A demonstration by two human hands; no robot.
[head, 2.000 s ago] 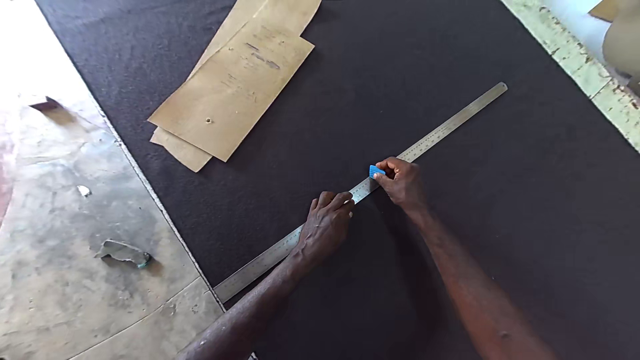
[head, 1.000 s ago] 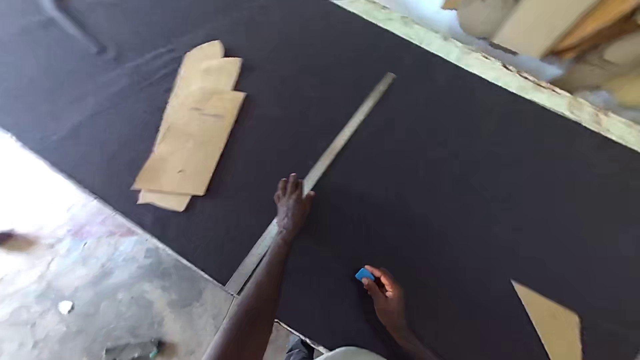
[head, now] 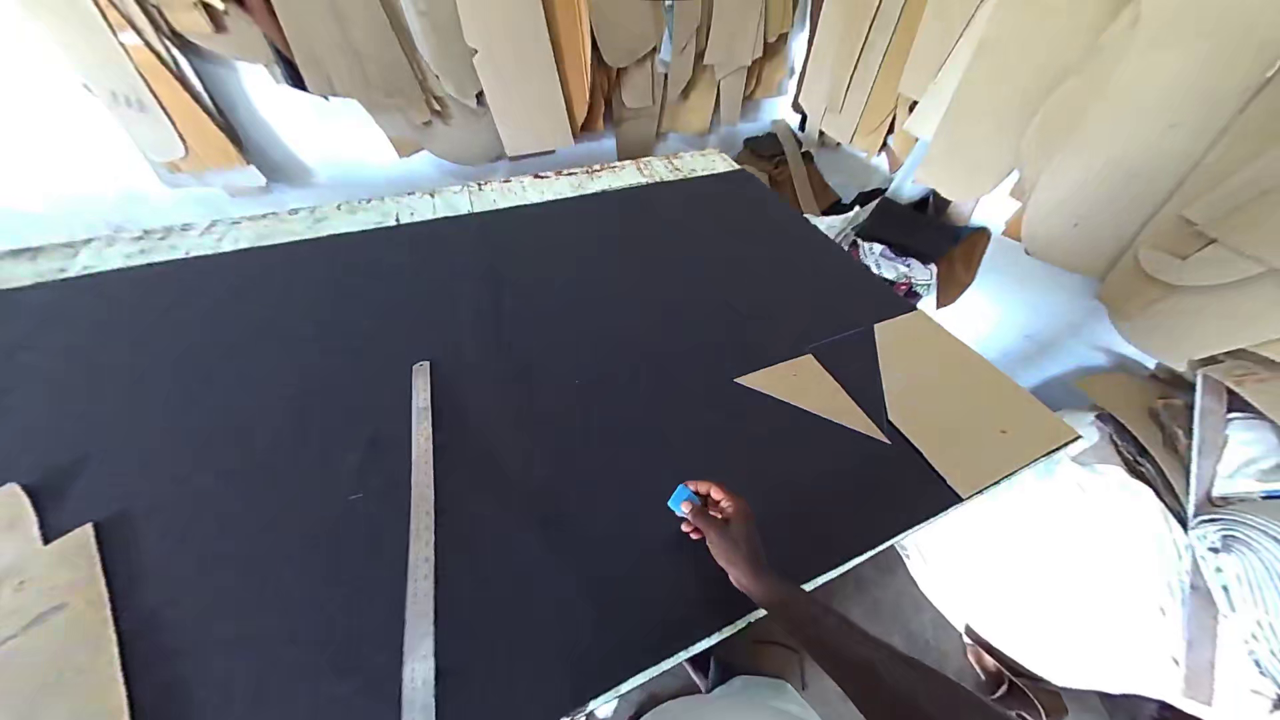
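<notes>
Between the thumb and fingers of my right hand [head: 724, 528] is a small blue piece of tailor's chalk [head: 683, 499], held over the dark cloth [head: 560, 420] spread on the table. To the left of that hand a long metal ruler [head: 421, 540] lies on the cloth, running down out of the frame. My left hand is out of view. A triangular cardboard pattern piece [head: 815, 394] and a larger cardboard piece [head: 965, 400] rest on the cloth, up and right of my right hand. Short faint chalk marks show on the cloth.
More cardboard pattern pieces [head: 55, 620] lie at the lower left. The table's pale edge [head: 440, 203] runs along the far side. Many cardboard patterns [head: 520, 80] hang beyond it. A heap of fabric scraps [head: 900, 240] is past the far right corner, and rolled material [head: 1250, 560] stands at the right.
The view has swung far to the right. My left hand, on the ruler in both earlier frames, is out of view. My right hand, first at the ruler, is away from it with the chalk still held.
</notes>
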